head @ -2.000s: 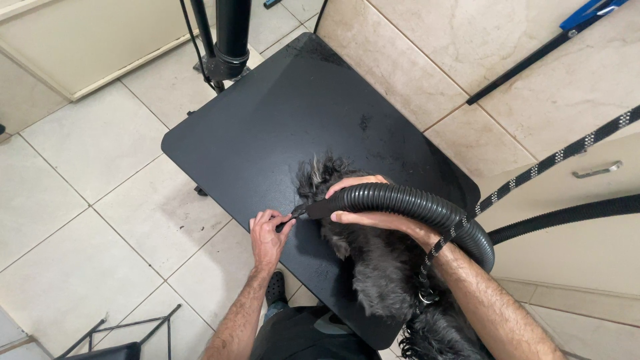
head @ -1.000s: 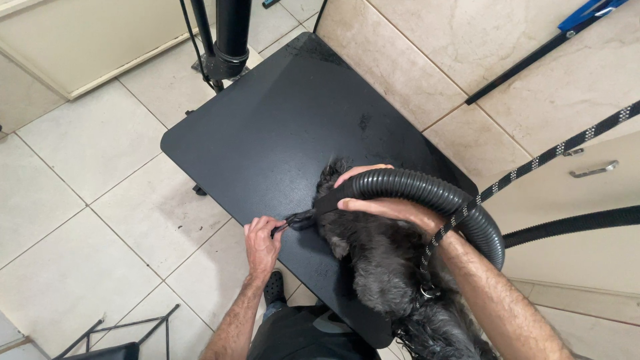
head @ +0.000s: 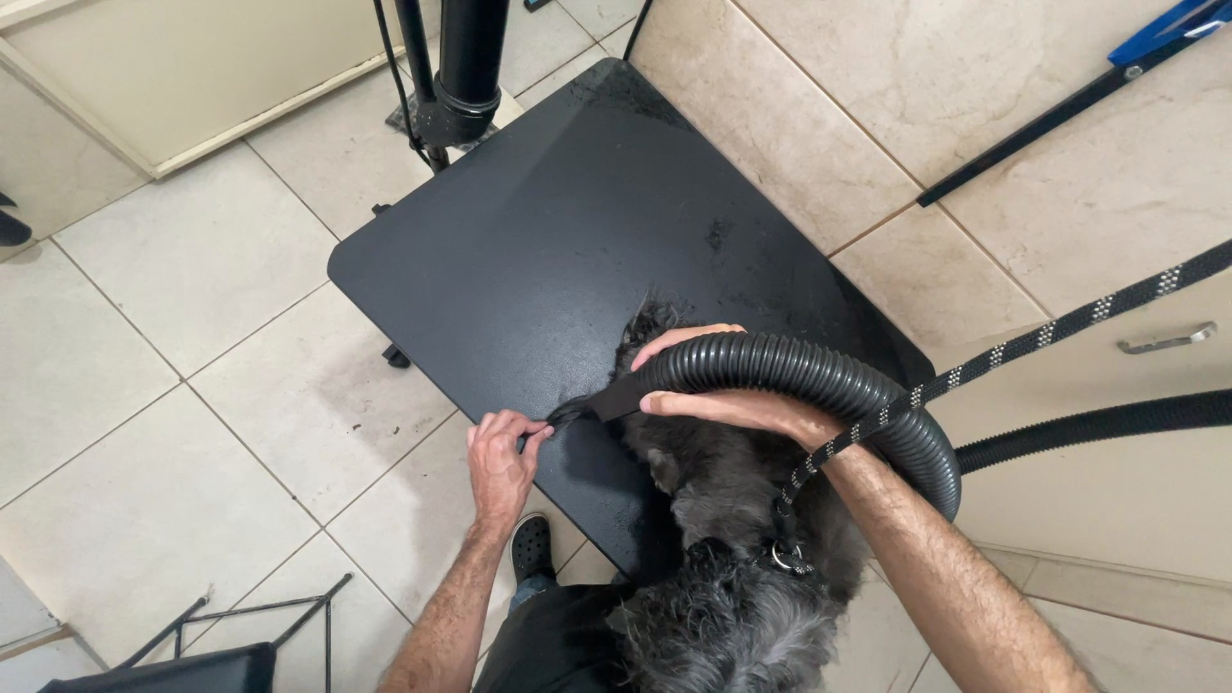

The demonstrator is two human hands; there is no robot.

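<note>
A dark grey, curly-haired dog (head: 731,481) is on the black grooming table (head: 539,221), its head toward the bottom of the view. My right hand (head: 688,371) grips the end of a ribbed black dryer hose (head: 789,364). Its flat nozzle (head: 616,397) points left, at a lock of dark hair (head: 570,412). My left hand (head: 505,452) pinches the tip of that hair at the table's left edge. A black patterned grooming loop (head: 962,373) runs from the upper right to a metal ring (head: 791,556) at the dog's neck.
A black post (head: 472,67) stands behind the table. Large blue-handled scissors (head: 1068,106) are on the tiled wall at the upper right. A cabinet handle (head: 1167,339) is at the right. A black metal-framed chair (head: 173,669) stands at the lower left.
The dog's head has come further into view at the bottom. Since two seconds ago, my left hand has moved slightly down and left.
</note>
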